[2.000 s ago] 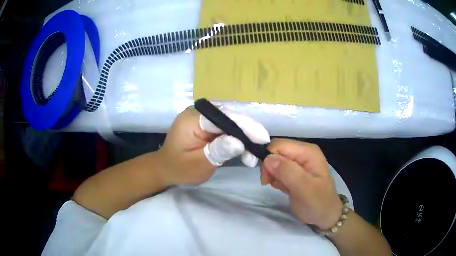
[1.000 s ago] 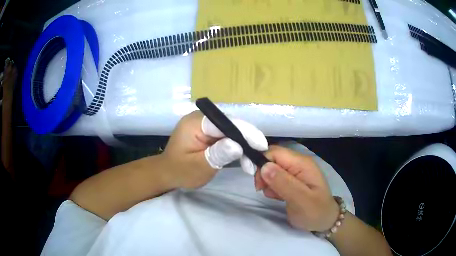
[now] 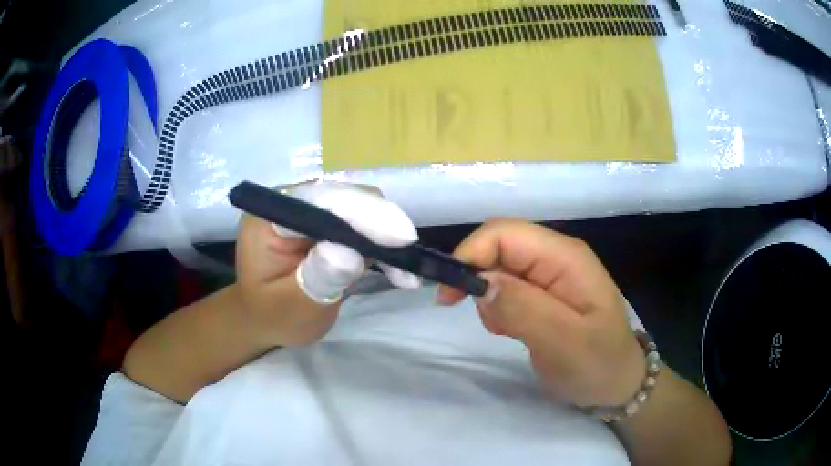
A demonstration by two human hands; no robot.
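Observation:
A long flat black bar, perhaps a phone middle frame seen edge-on (image 3: 314,221), is held slanted in front of my body, its left end higher. My left hand (image 3: 310,250), with white finger cots on some fingers, grips its middle. My right hand (image 3: 547,309) pinches its lower right end between thumb and fingers. A ribbon of small black bars (image 3: 437,38) in a double row runs over the yellow backing sheet (image 3: 547,109) and curves down to the blue tape reel (image 3: 111,173) at the left.
The work lies on a bench wrapped in white foam and clear film (image 3: 255,150). Dark strips (image 3: 791,44) lie at the far right. The tip of a slim dark tool (image 3: 676,11) shows at the top edge. A round black-topped white object (image 3: 770,341) stands at lower right.
My left hand and the bar's left end have moved left, and the bar lies flatter. More of its right part shows between my hands. The bench view has shifted up and slightly left.

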